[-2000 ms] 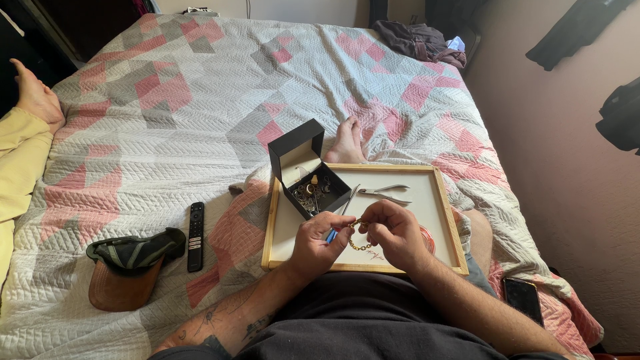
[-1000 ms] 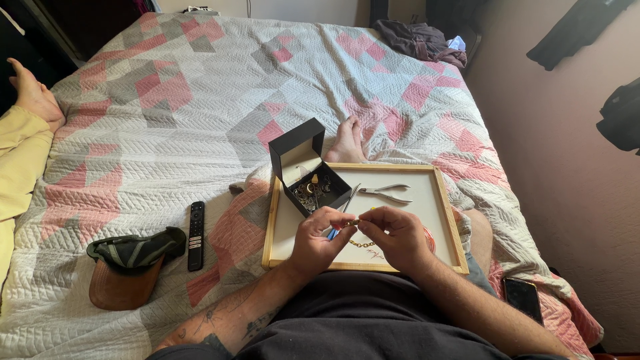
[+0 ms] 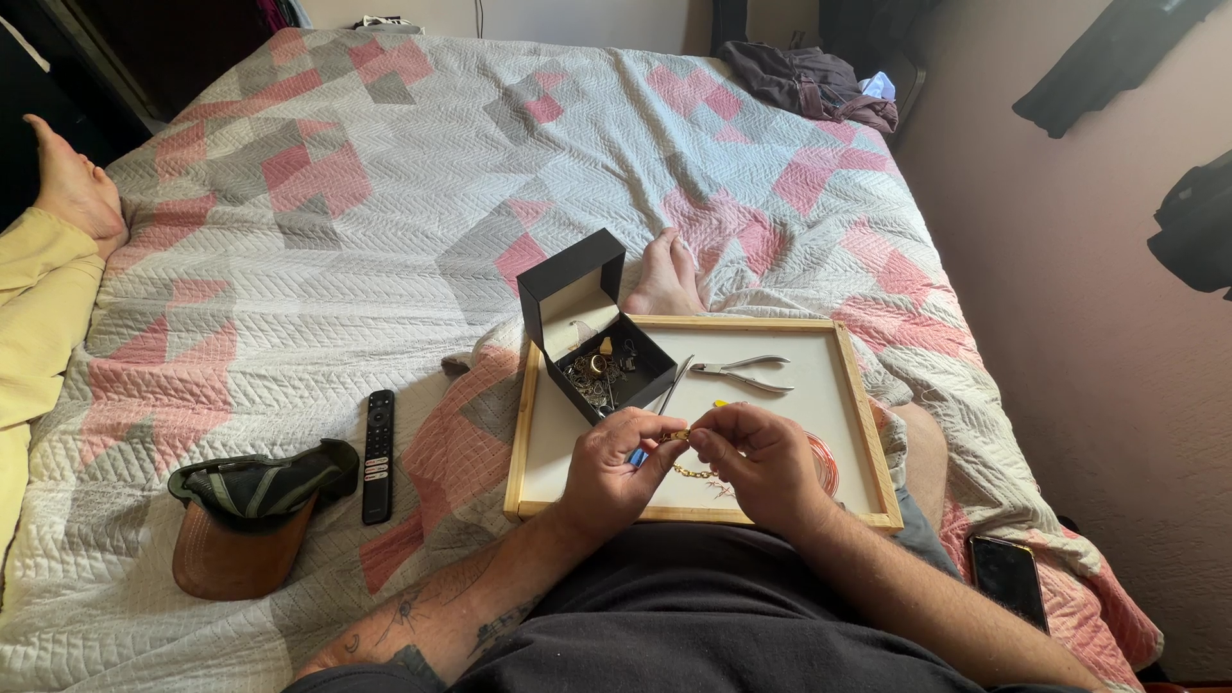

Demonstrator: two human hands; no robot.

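Note:
Over a wood-framed white tray (image 3: 852, 414), my left hand (image 3: 616, 467) and my right hand (image 3: 760, 462) meet, both pinching a gold-coloured chain (image 3: 695, 473). Part of the chain sags between them; the rest is hidden by the fingers. An open black box (image 3: 573, 289) with mixed jewellery (image 3: 597, 371) stands on the tray's left side. Metal nippers (image 3: 741, 373) lie to its right. A slim metal tool (image 3: 677, 383) points up beyond my left hand, and a blue piece (image 3: 637, 457) shows by its fingers. Coiled reddish wire (image 3: 825, 464) lies beside my right hand.
On the quilt (image 3: 404, 241) at left are a cap (image 3: 250, 520) and a black remote control (image 3: 378, 457). A phone (image 3: 1008, 580) lies at right. Another person's foot (image 3: 79, 188) is at far left. Dark clothing (image 3: 799, 82) lies at the far corner.
Both hands stay together over the tray with the chain. Two seconds ago a longer loop of chain hung below the fingers; the finger positions have shifted slightly.

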